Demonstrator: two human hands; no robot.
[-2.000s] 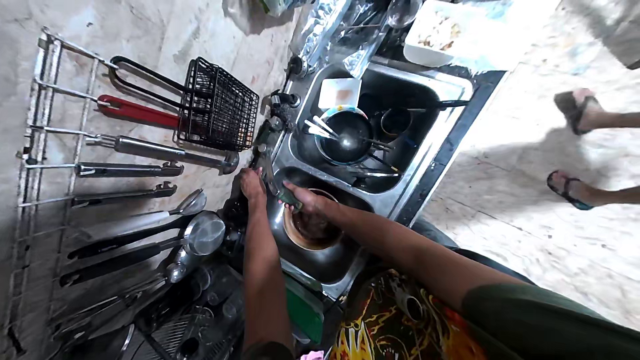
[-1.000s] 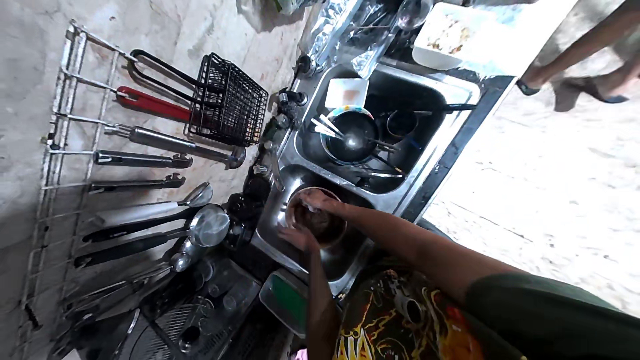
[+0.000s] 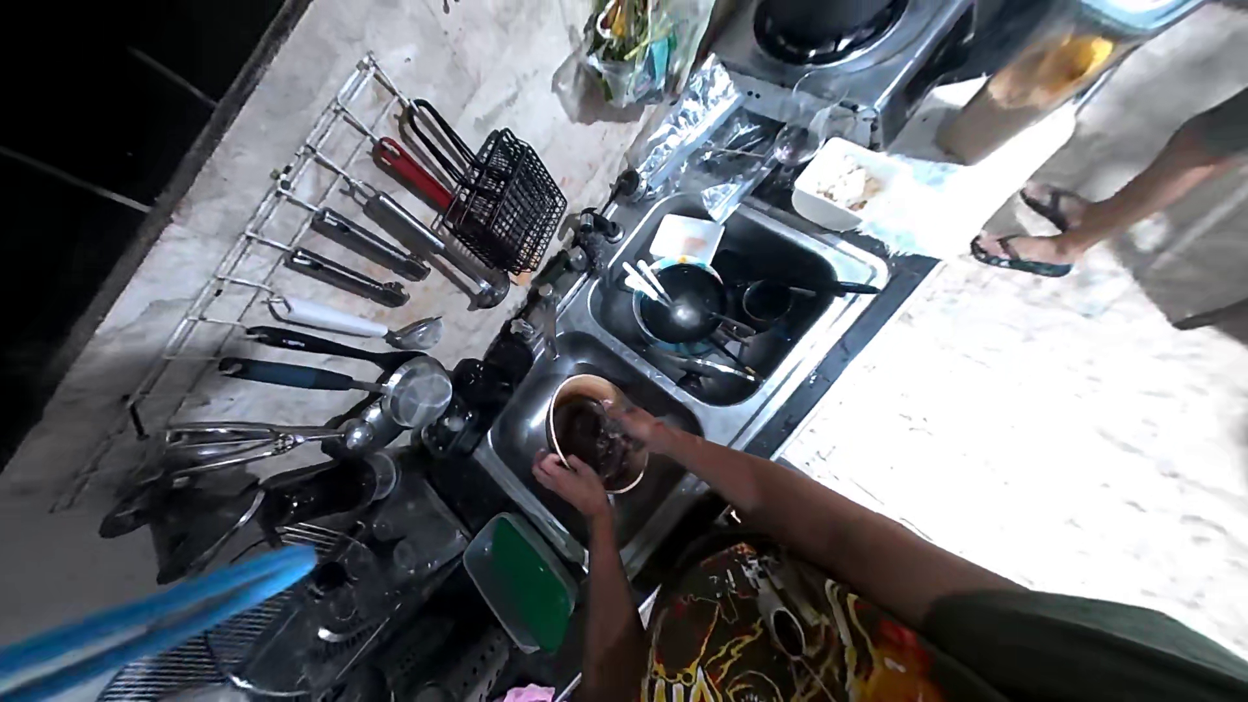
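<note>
A round bowl with a pale rim point(image 3: 583, 383) and dark liquid inside stands in the near basin of a steel double sink. My left hand point(image 3: 575, 483) grips the bowl's rim at its lower left. My right hand point(image 3: 632, 425) is at the bowl's right side, its fingers reaching over the rim to the contents; whether they hold anything is hidden. The metal faucet point(image 3: 549, 322) is just above the bowl.
The other basin holds a dark pan point(image 3: 687, 292), white-handled utensils and a white square dish point(image 3: 686, 238). Utensils and a black wire basket point(image 3: 507, 200) hang from a wall rack. A green-and-clear container point(image 3: 526, 585) lies beside the sink. A person's sandalled feet point(image 3: 1033, 244) are at the right.
Two seconds ago both hands were near the faucet, above the bowl, with a small greenish thing between them. Now they are at the bowl. The view has shifted noticeably.
</note>
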